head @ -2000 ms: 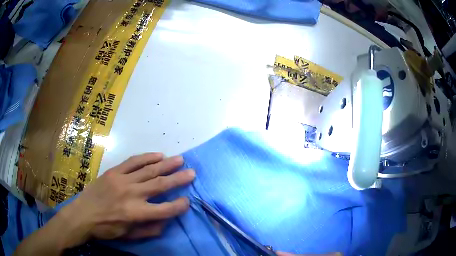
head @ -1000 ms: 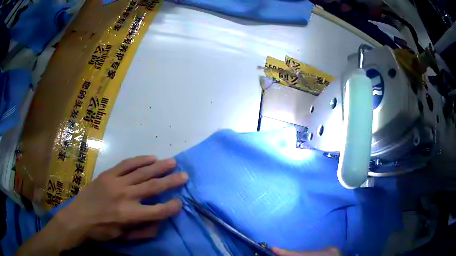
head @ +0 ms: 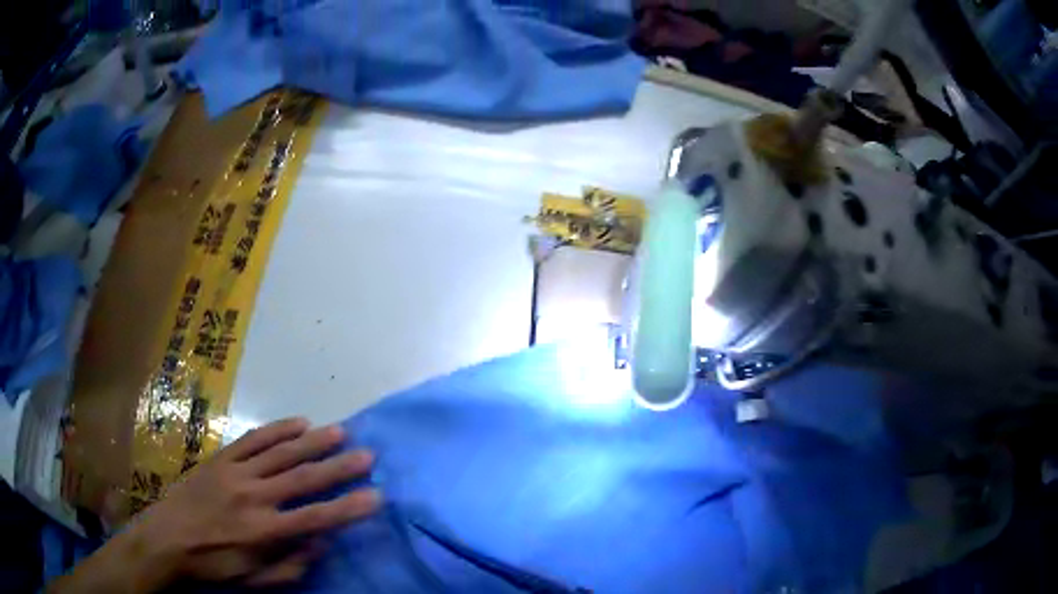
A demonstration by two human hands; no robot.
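A light blue garment panel (head: 557,464) lies over the front of the white machine table and reaches under the sewing machine's needle area. My left hand (head: 261,499) rests palm down on the panel's left part, fingers slightly spread, gripping nothing visible. A dark shears blade (head: 476,559) lies along a fold of the cloth to the right of my left hand; its handles are beyond the bottom edge. My right hand is not in view. The needle light washes out the cloth near the machine.
The sewing machine (head: 777,267) stands at the right, with a pale green plastic piece (head: 665,308) beside its head. Another blue panel (head: 464,58) lies at the table's back. Taped cardboard (head: 145,302) edges the left side, with more blue cloth (head: 41,319) beyond it.
The view has shifted, so the machine stands further left and more of the back panel shows. My right hand has gone out of the picture. Less of the shears shows. My left hand stays on the cloth.
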